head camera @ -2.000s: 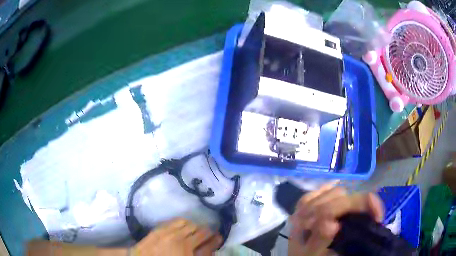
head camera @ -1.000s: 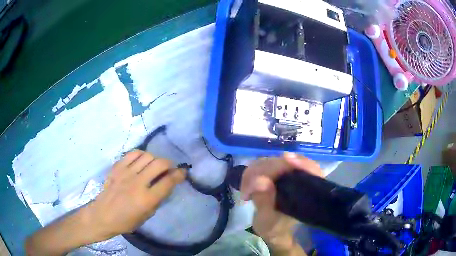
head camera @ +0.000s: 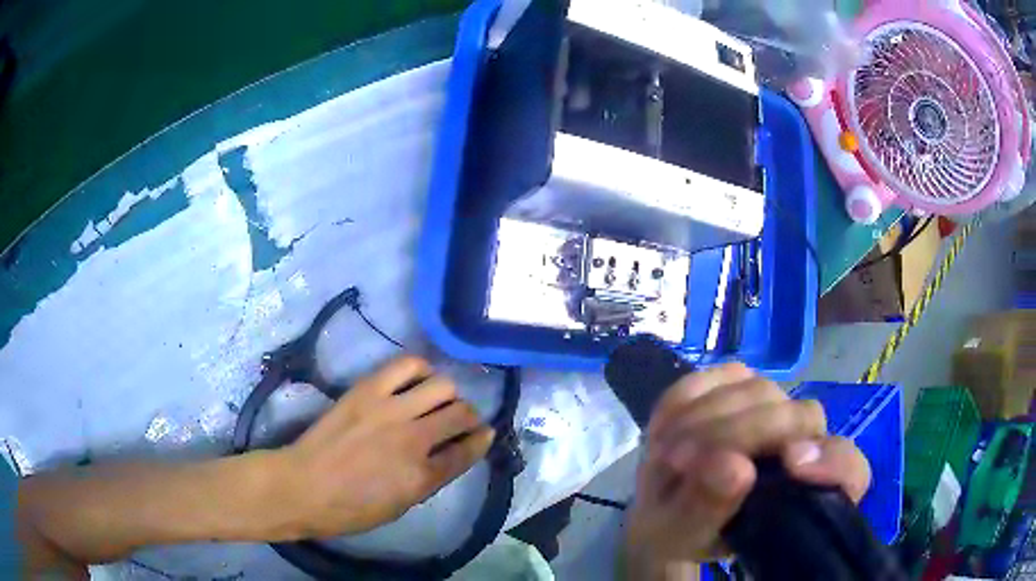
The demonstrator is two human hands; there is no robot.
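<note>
The black headphone frame (head camera: 483,524) lies on the white sheet in front of me, its headband curving along the near side. My left hand (head camera: 381,448) rests over the middle of the frame with bent fingers and hides part of its rings; its fingertips are at the right ring. My right hand (head camera: 744,454) is closed around the black electric screwdriver (head camera: 812,528). The tool's nose is at the near edge of the screw feeder's metal plate (head camera: 511,272). The bit tip and any screw on it cannot be made out.
The black and white feeder (head camera: 653,182) stands in a blue tray (head camera: 437,255), with thin metal tools at its right. A pink fan (head camera: 926,119) is at the upper right. A blue crate (head camera: 875,403), green crates (head camera: 937,454) and cardboard boxes (head camera: 1000,363) are at the right.
The screwdriver has moved from beside the frame up and right to the feeder's front. My left hand has shifted right and down over the frame, which now lies turned differently.
</note>
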